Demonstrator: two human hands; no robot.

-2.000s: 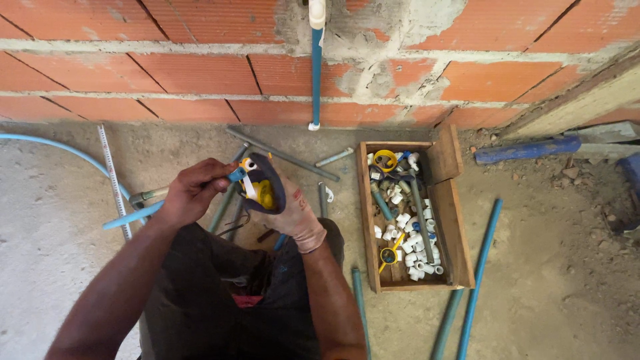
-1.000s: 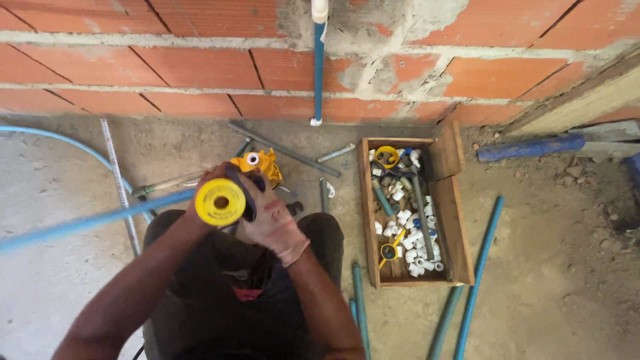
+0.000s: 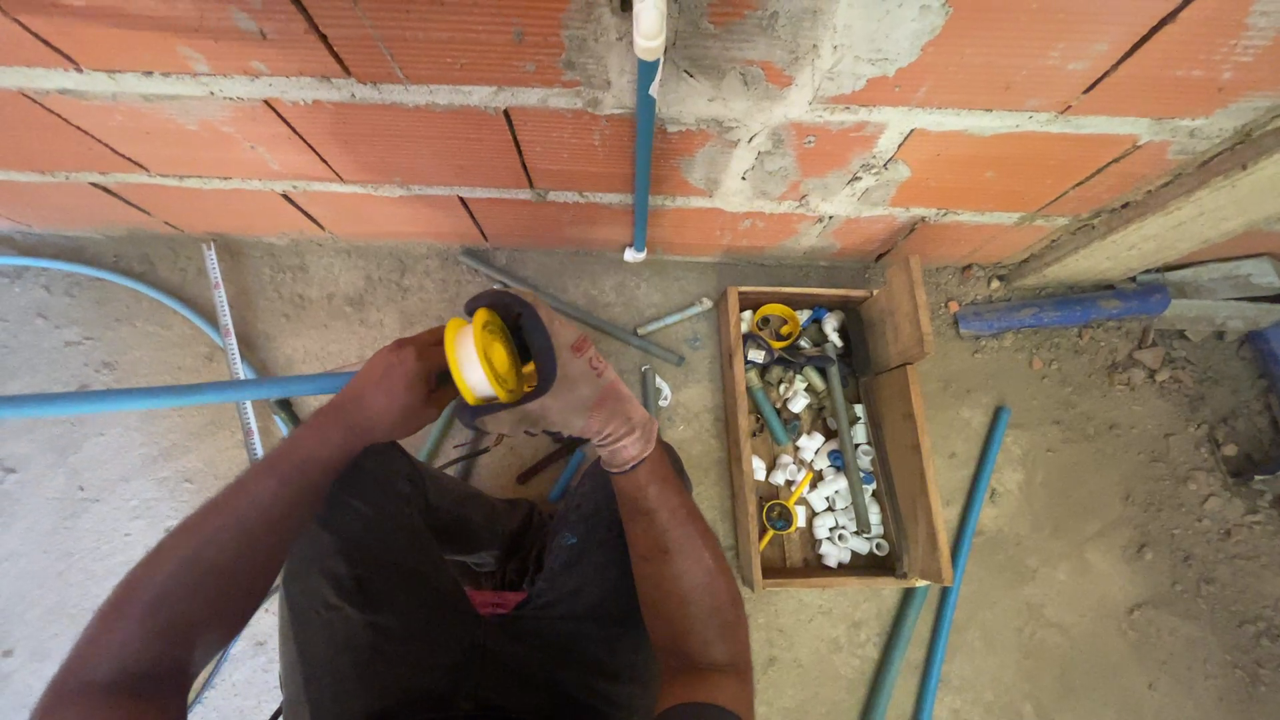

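Note:
My bare left hand [image 3: 400, 388] is closed on a blue plastic pipe [image 3: 180, 395], which extends to the left edge of the view. Just right of its fingers is a yellow spool of white thread-seal tape [image 3: 482, 358], tilted on its side. My right hand [image 3: 565, 385] wears a light glove with dark fingertips and holds the spool from the right. The pipe's end is hidden behind my left hand and the spool. Both hands are close together above my knees.
A wooden box [image 3: 742, 450] of white pipe fittings stands at my right. Blue pipe pieces [image 3: 965, 560] lie beyond it. A measuring rule [image 3: 228, 340] lies on the left. A vertical blue pipe [image 3: 645, 150] runs down the brick wall [image 3: 420, 145]. A blue-handled tool [image 3: 1060, 310] lies at the right.
The yellow spool has turned from its flat face toward the view to its side. Two seconds ago, a yellow object was in my right hand and the long blue pipe was not raised across the left.

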